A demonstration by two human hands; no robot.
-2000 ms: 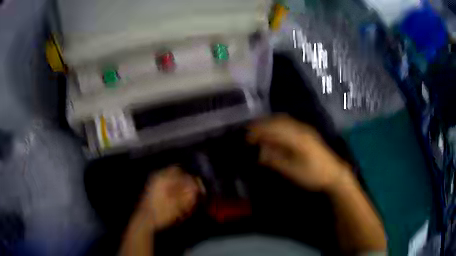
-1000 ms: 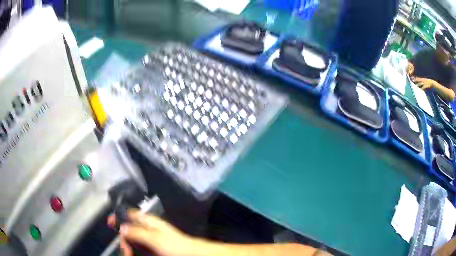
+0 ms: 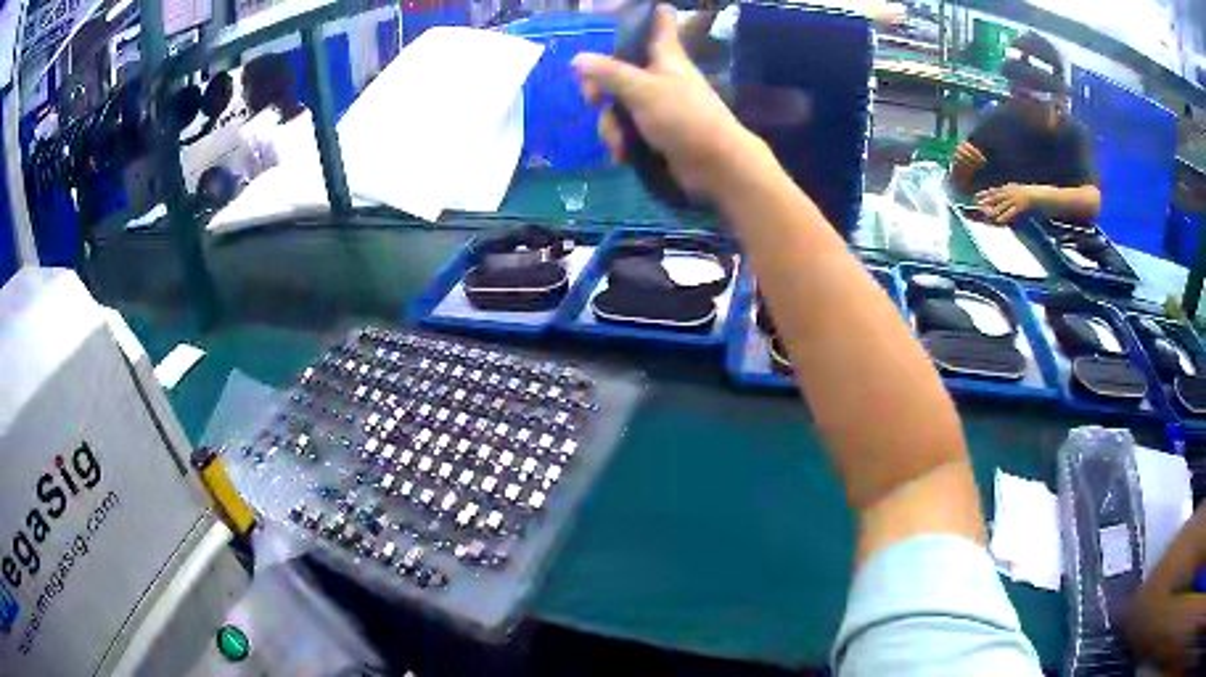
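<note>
My right hand (image 3: 688, 126) is raised at the top centre, the arm reaching up from the lower right. It holds a black object (image 3: 642, 126), which looks like headphones; the fingers and motion hide its shape. It is above the bench, in front of the blue area at the back. My left hand is not in view. A clear tray (image 3: 522, 582) holding rows of small USB dongles (image 3: 456, 437) lies on the green bench, beside the cream test box (image 3: 80, 437), whose lid is closed.
Blue product trays (image 3: 575, 331) with black cases stand in a row along the back. A dark blue upright stack (image 3: 800, 113) stands behind my forearm. A white sheet (image 3: 437, 119) hangs at upper left. A person (image 3: 1032, 146) sits across; another's arm (image 3: 1170, 602) shows at right.
The view has swung right, then up. My right hand has moved from beside the box's front to high over the back of the bench, with the black object still in it.
</note>
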